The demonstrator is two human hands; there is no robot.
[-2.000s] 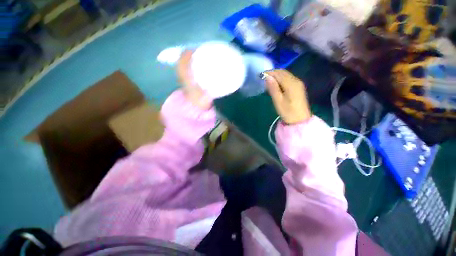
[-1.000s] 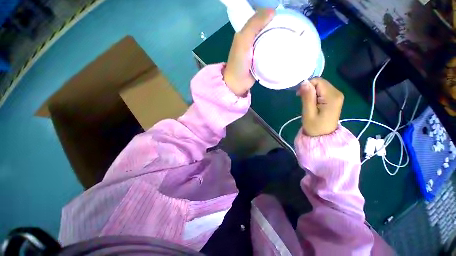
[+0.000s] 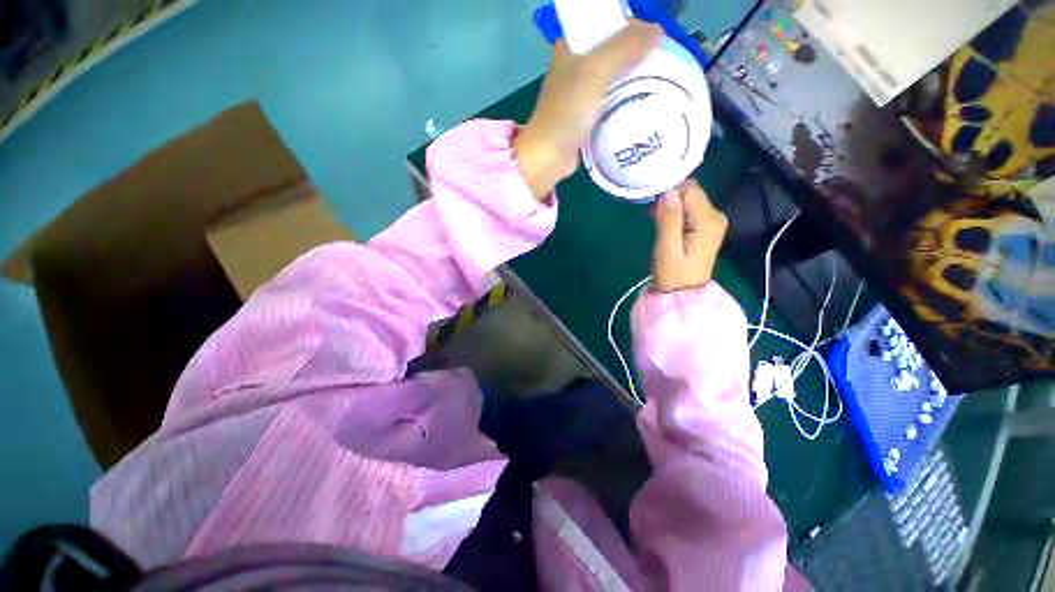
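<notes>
The white headphones (image 3: 651,130) are held up above the green bench, with one round cup facing me and dark lettering on it. The white band runs out at the top edge of the view. My left hand (image 3: 578,98) grips the headphones at the cup's left side, near the band. My right hand (image 3: 690,237) is at the cup's lower rim, thumb and fingers pinched together against it. Whether a small piece is between those fingers is hidden.
An open brown carton (image 3: 150,266) stands at the left. White cables (image 3: 810,376) with a white block lie on the green bench (image 3: 578,249). A blue tray (image 3: 885,393) with small white pieces, a keyboard (image 3: 929,517) and a monitor (image 3: 983,197) are at the right.
The headphones turned from overexposed to showing their lettering. My right hand, which showed a small piece at its fingertips two seconds ago, moved to the cup's lower rim. The view shifted.
</notes>
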